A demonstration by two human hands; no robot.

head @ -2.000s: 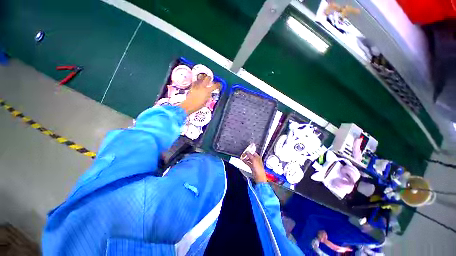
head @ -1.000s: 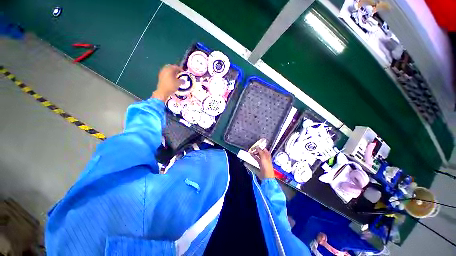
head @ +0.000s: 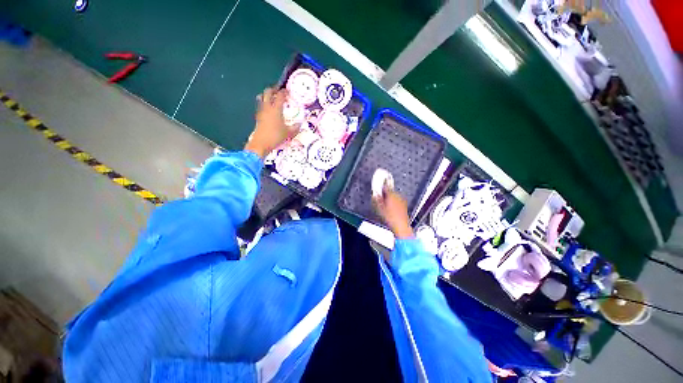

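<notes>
A blue-rimmed parts tray is filled with pink and white round discs, one with a dark ring. My left hand is at this tray's left side, fingers at a pale disc; whether they grip it is unclear. A second blue-rimmed tray lies to the right, its dark dotted bottom showing. My right hand is over this tray's lower part, its fingers closed on a small white round part. The part's underside is hidden.
A tray of tangled white plastic housings stands farther right, beside a pale housing or bag and a white box. Red-handled pliers and a small round dark part lie on the green bench at left.
My right hand has moved up from the second tray's front edge to over its bottom, with the white part. The dark-ringed disc seen at my left hand a second ago no longer shows there.
</notes>
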